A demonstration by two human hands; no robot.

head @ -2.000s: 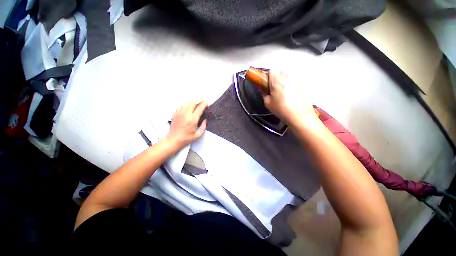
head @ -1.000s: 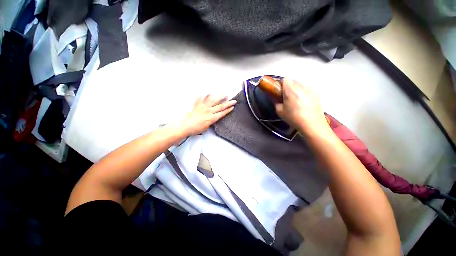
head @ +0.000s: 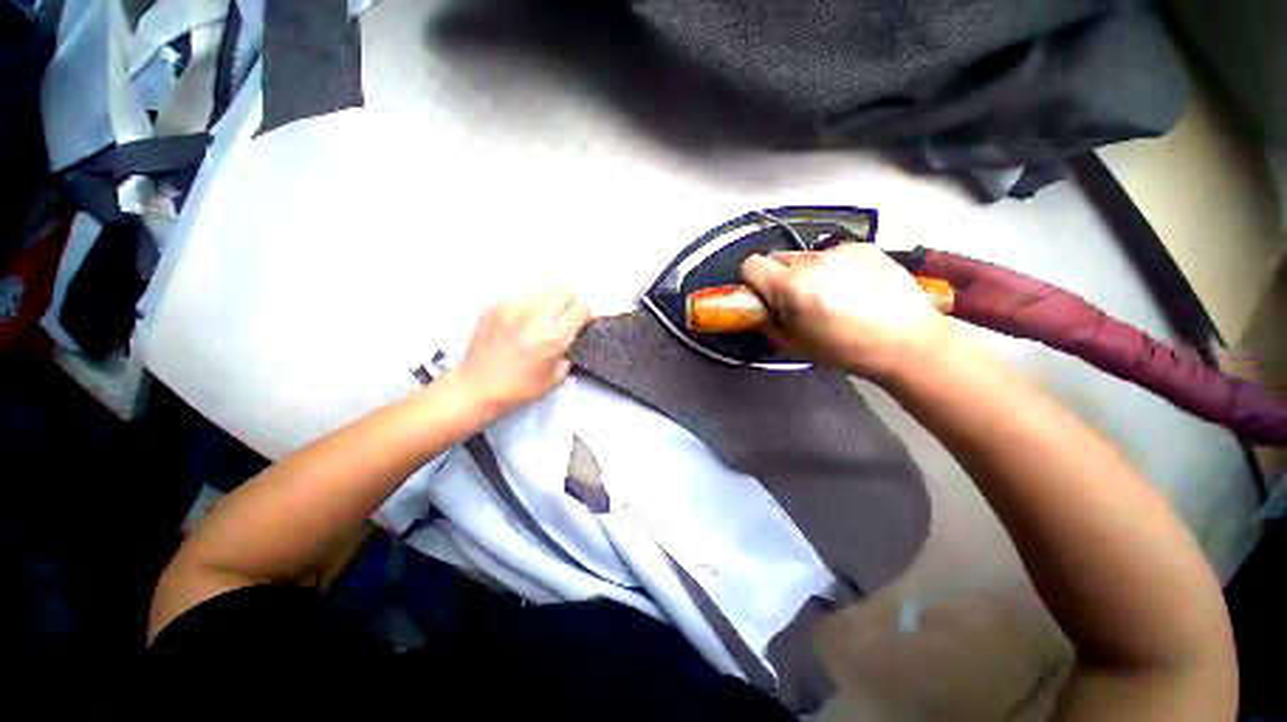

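Note:
The garment piece [head: 805, 451] lies on the pale table cloth, with a wide dark grey band beside its pale backing [head: 678, 473]. A small dark and beige opening shows in the pale side. My right hand [head: 847, 303] is closed around the orange-brown handle of the steam iron [head: 727, 261]. The iron's tip points left and its near edge rests over the band's upper edge. My left hand [head: 527, 350] has curled fingers on the band's upper left corner; its fingertips seem to pinch the cloth there.
A dark grey garment heap [head: 932, 71] lies at the table's far side. Fabric offcuts [head: 106, 113] are heaped at the left, beside a red item [head: 31, 289]. The cloth-wrapped hose [head: 1115, 339] runs right from the iron. The pale table cloth [head: 297, 268] has its edge at left.
The iron has turned so its tip points left instead of up and away, and its hose has swung higher. My left hand has gone from lying flat with spread fingers to curled at the cloth's corner.

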